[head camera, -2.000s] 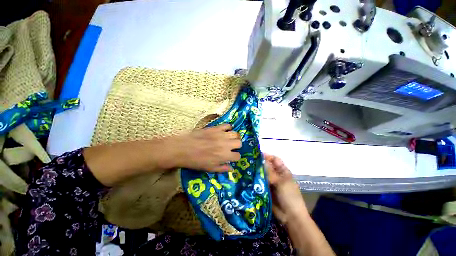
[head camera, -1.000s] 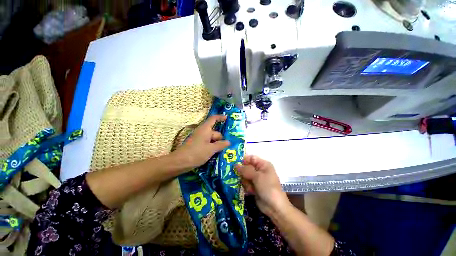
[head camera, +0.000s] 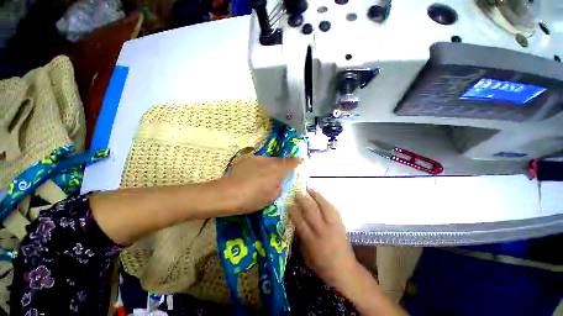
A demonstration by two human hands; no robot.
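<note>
The cream woven bag body (head camera: 191, 139) lies on the white machine table and hangs over its front edge. The blue floral lining (head camera: 244, 247) runs along the bag's top edge up to the lit needle area (head camera: 315, 142) of the sewing machine. My left hand (head camera: 262, 182) lies on the lining close in front of the needle, index finger stretched toward it, holding the cloth down. My right hand (head camera: 318, 225) holds the bag's edge just below; its fingertips are partly hidden at the cloth.
The white sewing machine (head camera: 383, 37) stands behind, with a lit control panel (head camera: 503, 91). Red thread snips (head camera: 417, 160) lie on the bed. More bags (head camera: 40, 117) are heaped at left, beside a blue strip (head camera: 110, 114). A dark spool-like item (head camera: 549, 170) is at right.
My left hand has moved forward and right across the lining, nearer the needle. My right hand's fingers have flattened along the edge. Earlier the lining's opening was spread wider; now it is narrower.
</note>
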